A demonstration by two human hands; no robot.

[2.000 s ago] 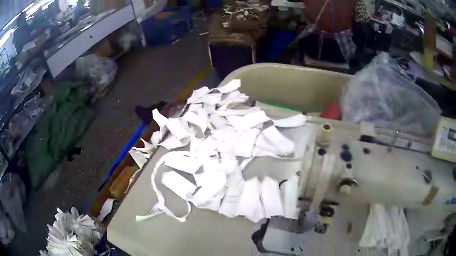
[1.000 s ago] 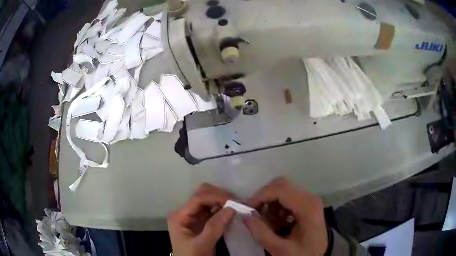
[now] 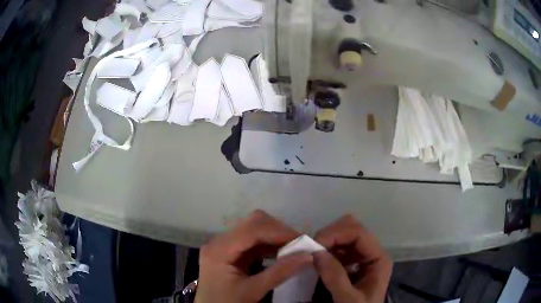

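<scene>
A white tab piece (image 3: 296,286) with a pointed end is held upright at the table's front edge, point away from me. My left hand (image 3: 246,260) grips its left side with thumb and fingers. My right hand (image 3: 353,260) grips its right side, thumb near the point. A small light bit shows at my right fingers; I cannot tell what it is. The sewn tabs pile (image 3: 204,89) lies left of the needle area. The waiting strips (image 3: 430,130) lie fanned under the machine arm.
The cream sewing machine head (image 3: 415,47) spans the top right, above the throat plate (image 3: 332,155). A loose tape (image 3: 89,106) curls at the pile's left. A scrap bundle (image 3: 44,248) hangs below the table's (image 3: 148,183) left edge. A white sheet (image 3: 513,287) shows lower right.
My hands entered the view after the earliest frame. Since the middle frame, the held white piece shows a pointed end instead of a flat folded edge. The camera view has shifted.
</scene>
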